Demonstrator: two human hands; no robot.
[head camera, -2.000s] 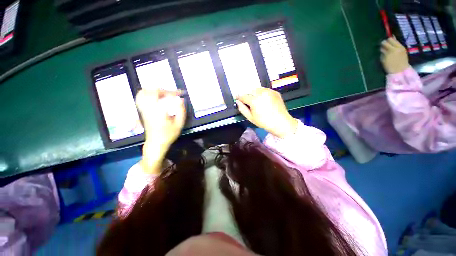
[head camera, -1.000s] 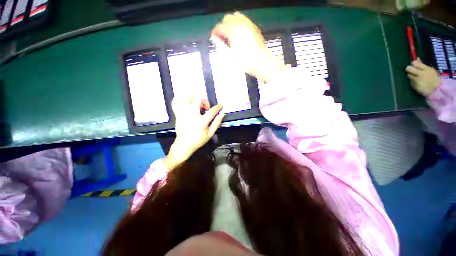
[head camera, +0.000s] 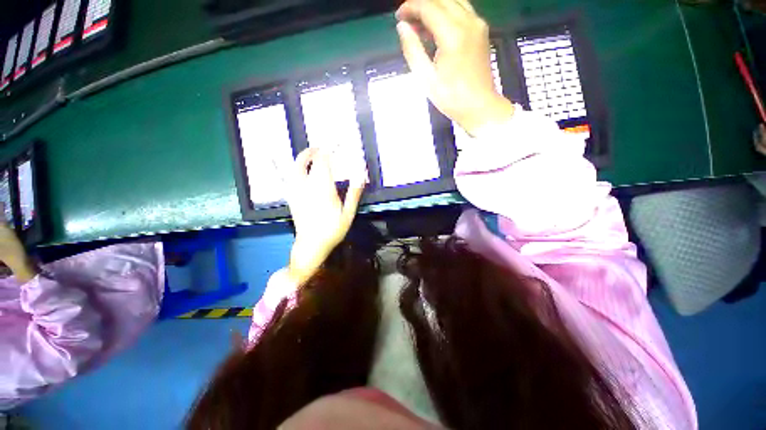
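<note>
A black phone tray (head camera: 598, 101) lies on the green bench with several lit smartphones in its slots. The leftmost smartphone (head camera: 262, 155) and the middle smartphone (head camera: 403, 126) show white screens. The rightmost smartphone (head camera: 552, 76) shows rows of text and an orange bar low down. My left hand (head camera: 319, 201) is over the lower part of the second phone, fingers apart and holding nothing visible. My right hand (head camera: 453, 63) is raised over the upper part of the fourth phone, hiding much of it, fingers curled apart, holding nothing visible.
Stacked black trays (head camera: 294, 17) lie at the far side. Another tray with lit phones (head camera: 63, 38) is at the upper left, and one (head camera: 29, 189) is beside a neighbour's pink sleeve (head camera: 67, 319). A red stick (head camera: 749, 84) is at the far right. A grey-white seat or cloth (head camera: 693, 239) is lower right.
The view has shifted left, so the tray appears further right. My right hand rose from the tray's lower edge to its upper edge. My left hand moved from the first two phones to the second phone.
</note>
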